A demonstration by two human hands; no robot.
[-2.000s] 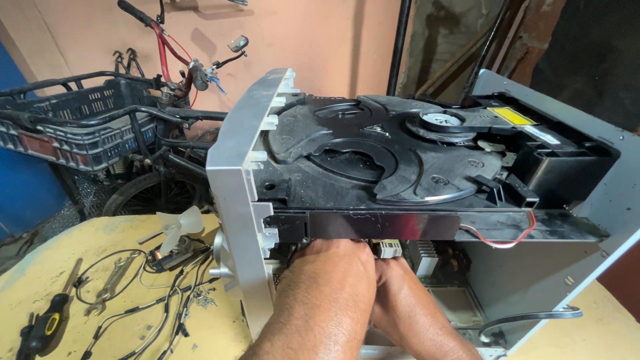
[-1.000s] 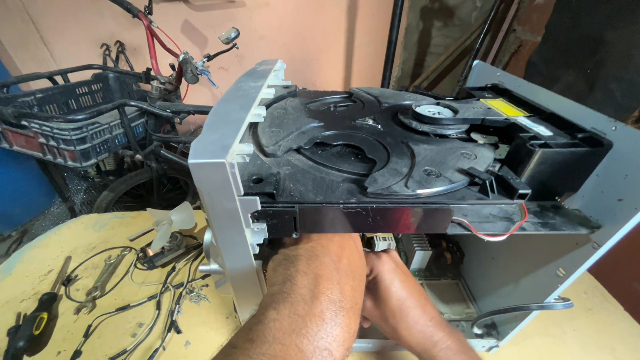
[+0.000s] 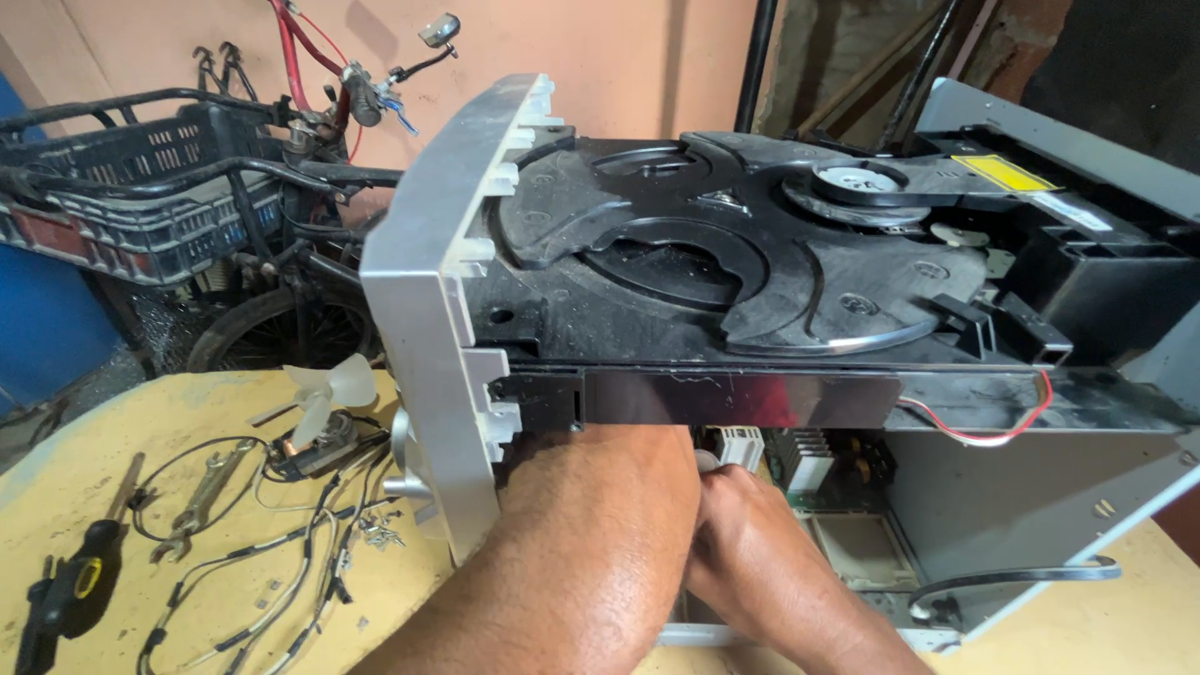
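Observation:
An opened stereo unit with a silver front panel [image 3: 422, 216] stands on the table, its black disc-changer tray [image 3: 694, 253] on top. Both my forearms reach into the cavity below the tray. My left hand is hidden beneath the tray's dark side rail [image 3: 731, 400]; only the wrist and forearm show. My right hand [image 3: 736, 506] is partly visible inside, beside a white connector block [image 3: 738, 448], fingers curled and their tips hidden. What either hand touches cannot be seen. Right of it are a finned heat sink [image 3: 808, 464] and a red and white wire [image 3: 984, 436].
On the yellow table [image 3: 56, 506] at left lie a screwdriver [image 3: 80, 581], a wrench [image 3: 199, 502], a small motor with fan blades [image 3: 333, 398], loose cables [image 3: 309, 581] and small screws [image 3: 380, 530]. A black cord [image 3: 1012, 574] curves at lower right. Behind stands a bicycle with a plastic crate [image 3: 141, 206].
Both arms stay inside the unit below the tray. The right hand's knuckles show a little more fully beside the white connector block than two seconds ago.

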